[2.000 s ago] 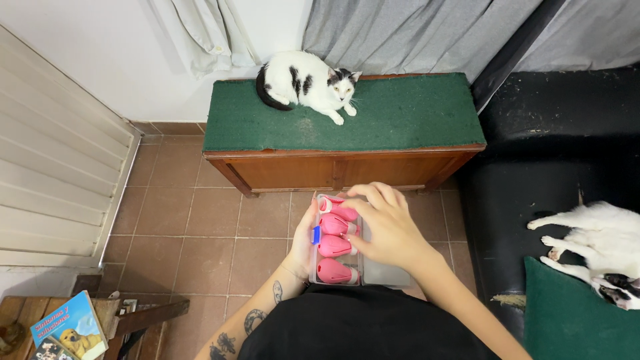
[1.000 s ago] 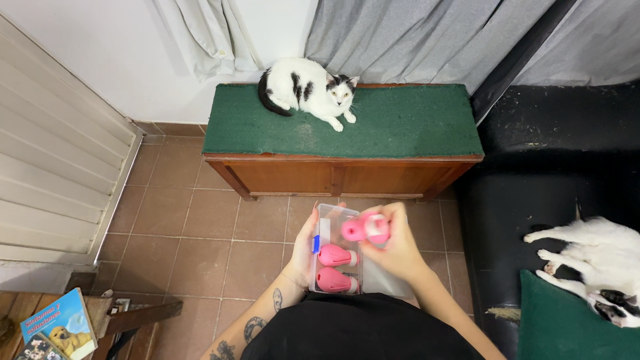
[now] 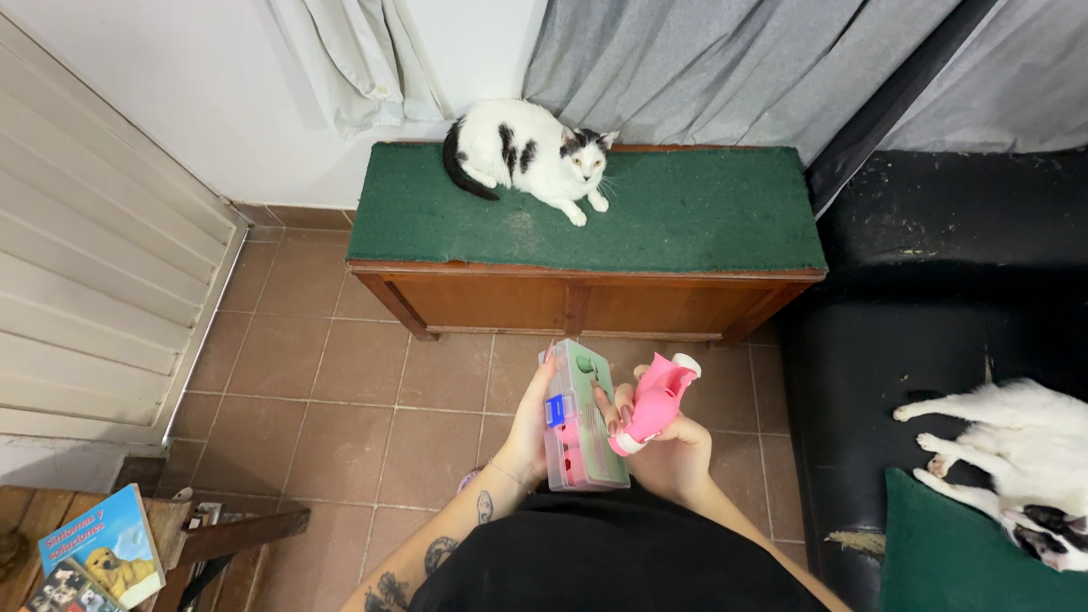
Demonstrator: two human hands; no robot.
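Observation:
My left hand [image 3: 529, 429] grips the left side of a clear plastic box [image 3: 580, 416] with a blue latch, its lid down; pink pieces show through the side. My right hand [image 3: 676, 450] holds pink plastic pieces with white ends [image 3: 654, 404] just right of the box, some fingertips at the lid. The exact kind of these pieces is unclear. Green printing shows on the box top. Both hands are above the tiled floor, in front of a wooden cabinet.
A black-and-white cat [image 3: 531, 161] lies on the green-topped wooden cabinet [image 3: 705, 212]. Another cat [image 3: 1011, 450] lies on the black couch [image 3: 875, 340] at right, by a green cushion [image 3: 943, 544]. At lower left, books [image 3: 106, 544] lie on a wooden table [image 3: 25, 501].
The box stood open in both earlier frames and is now shut. My right hand, inside the box at first, has lifted pink pieces out and holds them to its right.

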